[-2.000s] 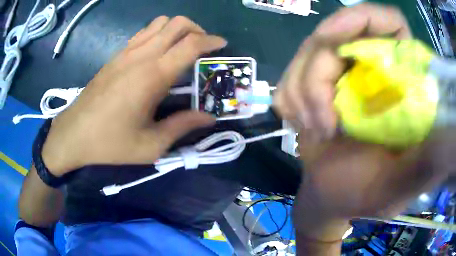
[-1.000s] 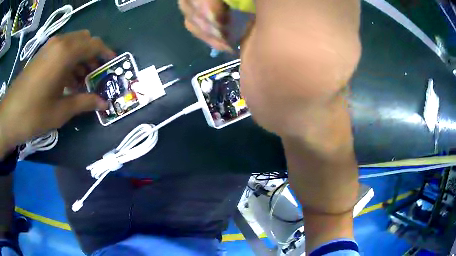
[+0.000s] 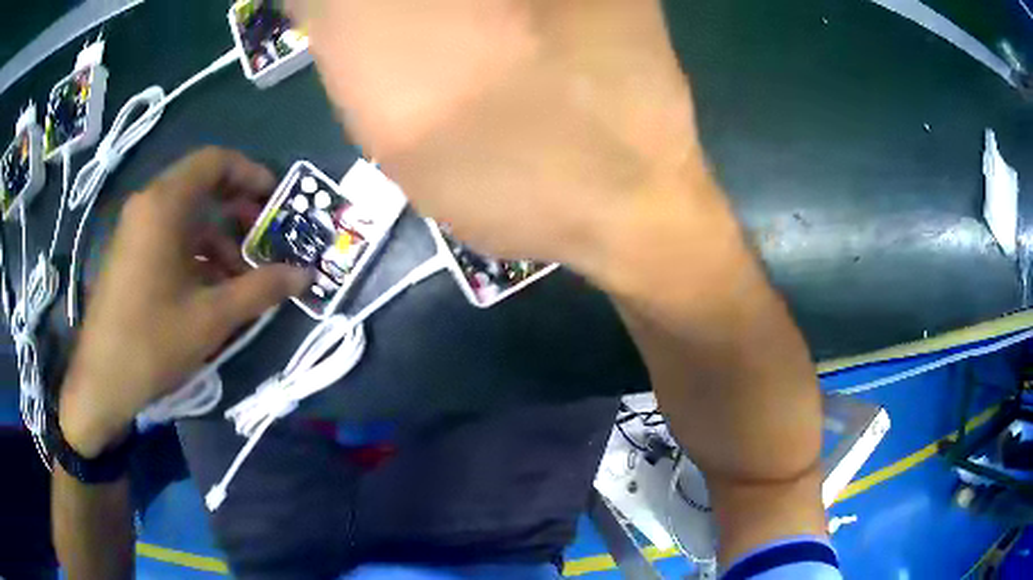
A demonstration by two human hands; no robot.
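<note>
An open adapter housing (image 3: 329, 236), white-rimmed with electronics showing, is tilted between the thumb and fingers of my left hand (image 3: 187, 266); its white plug block points up and right. A second open adapter housing (image 3: 489, 279) lies just right of it, mostly covered by my right forearm. Its white output cable (image 3: 300, 374) is coiled in a tied bundle in front. My right hand (image 3: 453, 68) and wrist reach across the top, large and blurred. Its fingers are cut off or hidden, so what it holds cannot be seen. The yellow-wrapped gun is not visible.
Further open adapters lie on the dark green worktop (image 3: 838, 204): one at top (image 3: 272, 43) and two at far left (image 3: 75, 108), with coiled white cables. A white scrap (image 3: 999, 193) lies at right. A white machine (image 3: 657, 482) stands below the worktop edge.
The held adapter has shifted right and tilted more. My right arm has moved left and farther over the worktop, covering more of the second adapter. The yellow at the top has left view.
</note>
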